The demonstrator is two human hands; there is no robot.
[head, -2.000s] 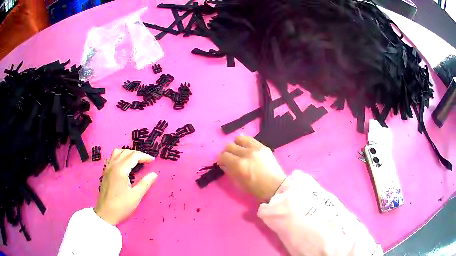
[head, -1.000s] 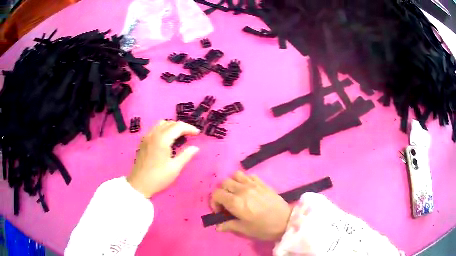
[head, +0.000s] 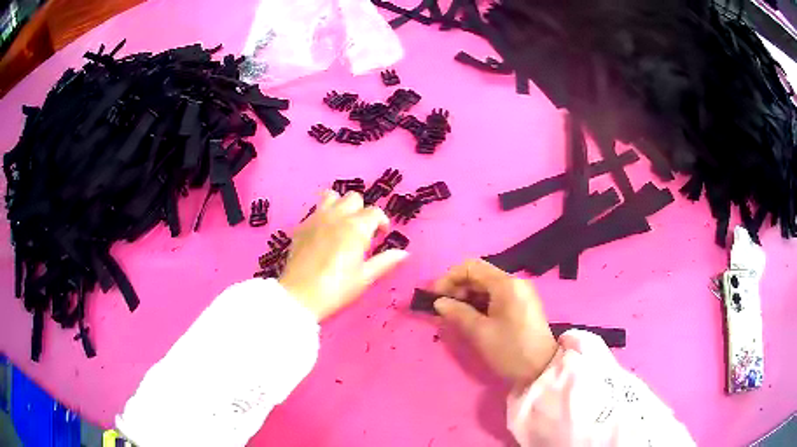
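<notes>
My right hand point(head: 494, 319) holds a black webbing strap point(head: 587, 334) near its left end. The short end sticks out left of my fingers and the other end shows past my wrist. My left hand point(head: 336, 249) is over the near cluster of loose black buckle pieces point(head: 404, 206), fingers bent down and thumb apart. Its fingertips hide some pieces, and I cannot tell whether it grips one. A second buckle cluster point(head: 376, 118) lies farther away, and a single buckle point(head: 259, 212) lies to the left.
A large strap heap point(head: 647, 79) fills the upper right, with loose strips point(head: 585, 223) below it. Another shaggy strap pile point(head: 122, 148) is at the left. A crumpled clear bag point(head: 306, 39) lies at the top. A phone point(head: 744, 336) lies at the right edge of the pink table point(head: 367, 402).
My right hand has taken a strap from the loose strips, and now holds it higher up near its end. My left hand has moved forward onto the near buckles. The view has shifted.
</notes>
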